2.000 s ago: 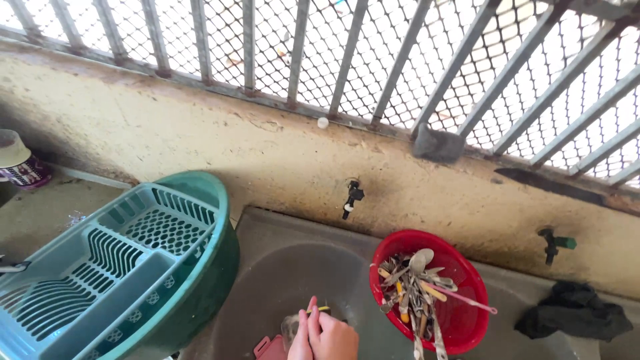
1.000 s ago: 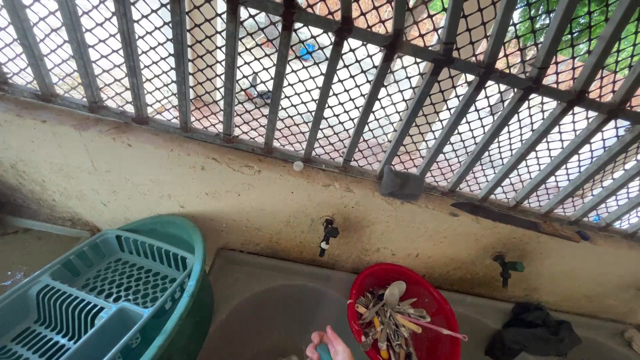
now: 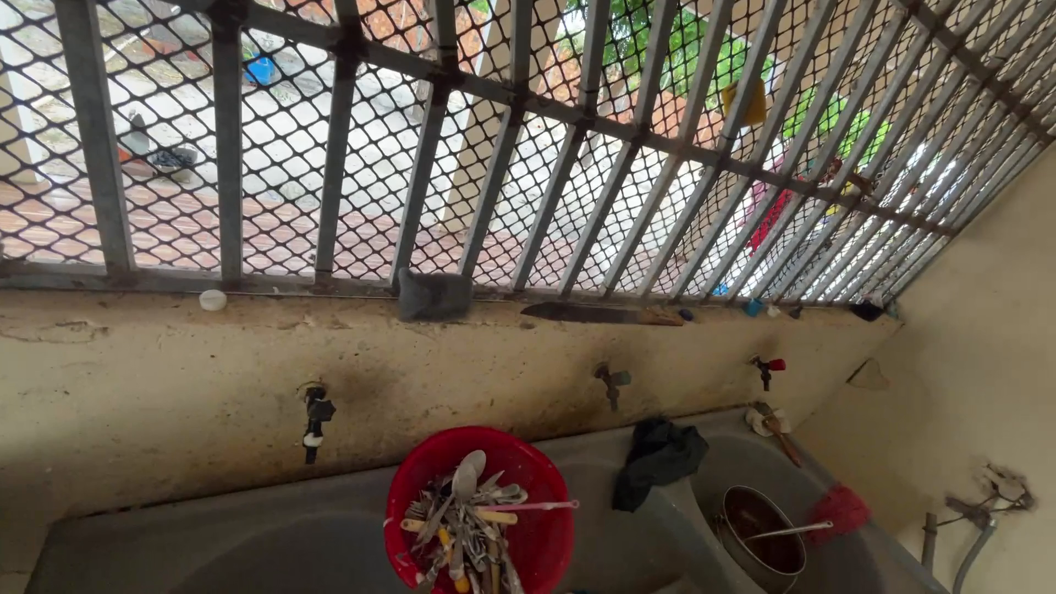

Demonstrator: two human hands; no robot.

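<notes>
Neither my left hand nor my right hand shows in the head view now. A red plastic basin (image 3: 540, 478) stands at the bottom centre on the grey sink unit (image 3: 272, 503), heaped with metal spoons, forks and other cutlery (image 3: 470, 528), some with yellow handles. A pink-handled utensil (image 3: 540, 505) lies across the basin's right side. To the right, a dark cloth (image 3: 660, 462) is draped over the divider between basins, and a metal pot (image 3: 763, 536) with a utensil handle (image 3: 796, 530) across it sits in the right basin.
Three wall taps (image 3: 315, 421) project above the sink. A knife (image 3: 594, 313), a grey sponge-like block (image 3: 435, 297) and a white round cap (image 3: 212, 300) lie along the ledge under the metal grille (image 3: 330, 165). Beside the pot is a red mesh cloth (image 3: 839, 513).
The view has swung up and to the right. The hands seen near the red basin earlier, and the green tub with the blue dish rack, are out of view.
</notes>
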